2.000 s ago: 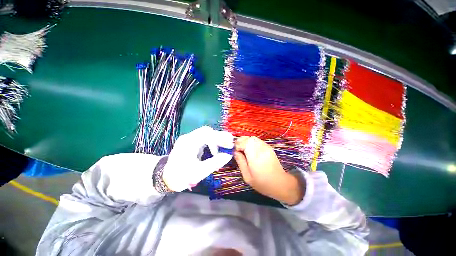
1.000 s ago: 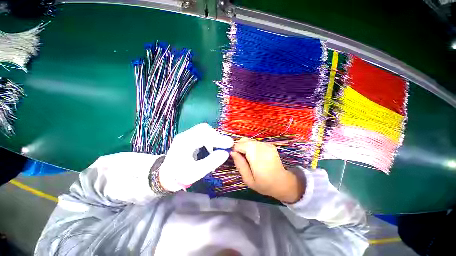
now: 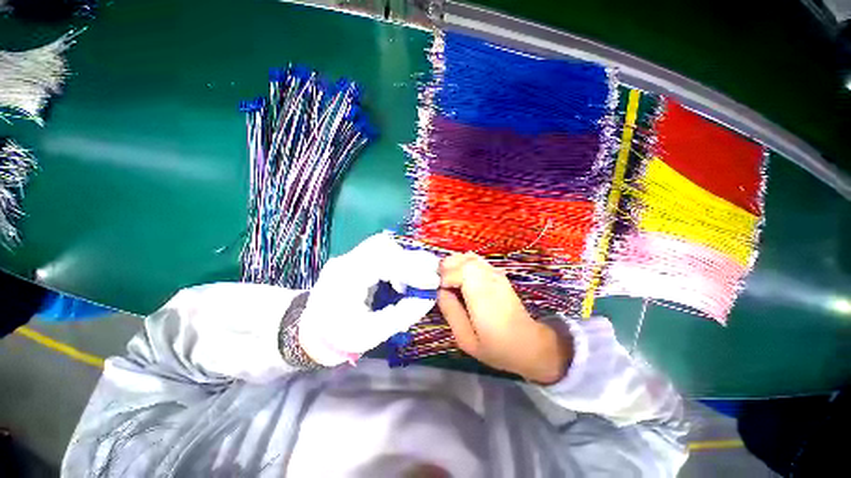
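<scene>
My left hand [image 3: 366, 301], in a white glove, holds a small blue connector housing [image 3: 422, 293] between thumb and forefinger; more blue shows inside the curl of its fingers. My bare right hand [image 3: 485, 313] meets it at the fingertips and pinches something at the housing's right end, mostly hidden by the fingers. Part-wired harnesses [image 3: 434, 344] with blue housings at their left end lie under and beside my hands. Just above are the red wires [image 3: 504, 217], then purple wires [image 3: 513, 159] and blue wires [image 3: 523, 89].
A harness pile [image 3: 303, 177] fans upright left of my hands. Past the yellow strip [image 3: 619, 187] lie red, yellow [image 3: 700, 205] and pink wires [image 3: 681, 271]. White wires [image 3: 33, 79] and black-and-white wires [image 3: 11, 191] lie far left. A metal rail [image 3: 560, 47] edges the green table [image 3: 140, 168].
The view has shifted slightly, so the wires and harness pile sit higher in the picture. Both hands stay together at the fingertips; the blue housing shows more clearly between them.
</scene>
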